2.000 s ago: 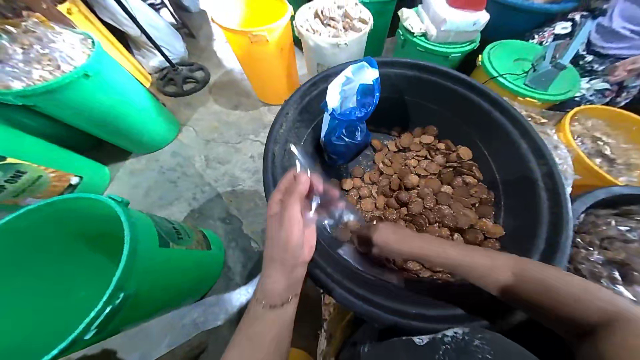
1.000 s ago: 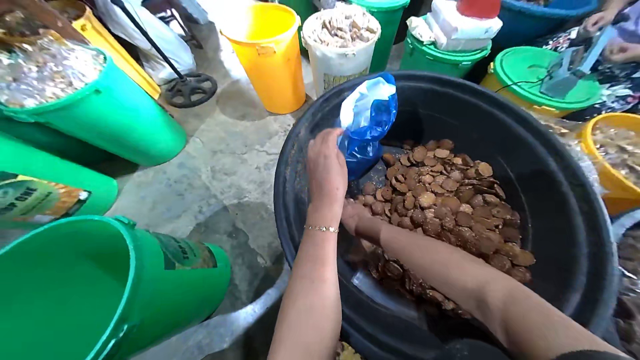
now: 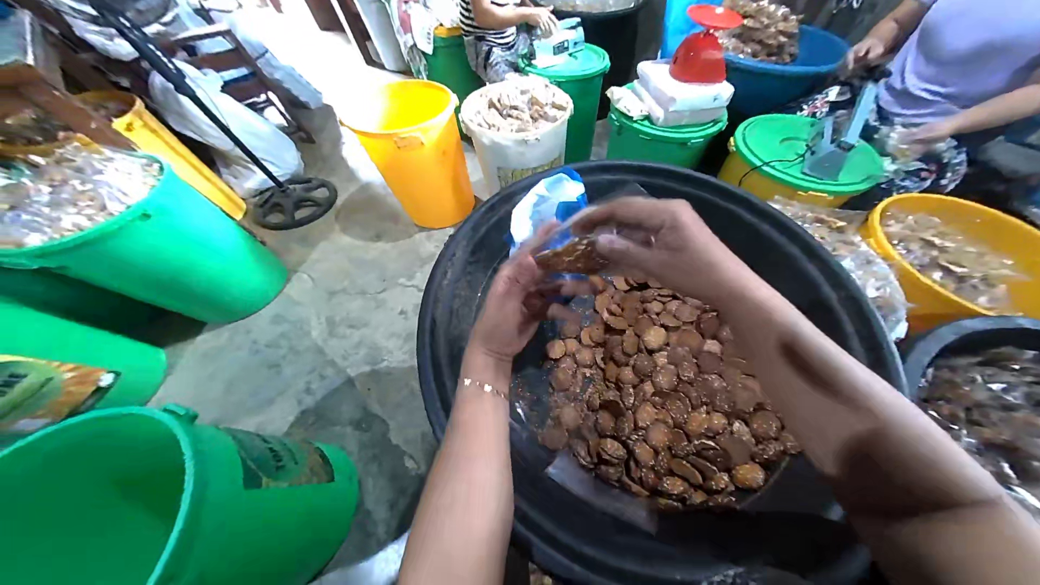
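Both my hands meet above a wide black plastic tub (image 3: 845,284) with round brown biscuits (image 3: 658,382) heaped inside it. Between them is a small clear plastic bag with brown pieces (image 3: 571,255) in it. My left hand (image 3: 520,301), with a thin bracelet at the wrist, supports the bag from the left and below. My right hand (image 3: 650,236) holds its right side, fingers bent over the top. Behind the hands a blue and white plastic bag (image 3: 546,199) stands against the tub's far wall, partly hidden. A clear plastic sheet (image 3: 601,491) lies under the near edge of the heap.
Green buckets (image 3: 268,504) stand at the left, one full of wrapped packets. Beyond the tub are a yellow bucket (image 3: 418,162), a white bucket (image 3: 520,150) and a heat sealer (image 3: 837,146) on a green lid. Co-workers sit at the top right and top centre.
My right hand has risen from the biscuits to meet my left hand, and a small bag with brown pieces now shows between them. The view has tilted up, showing more of the room.
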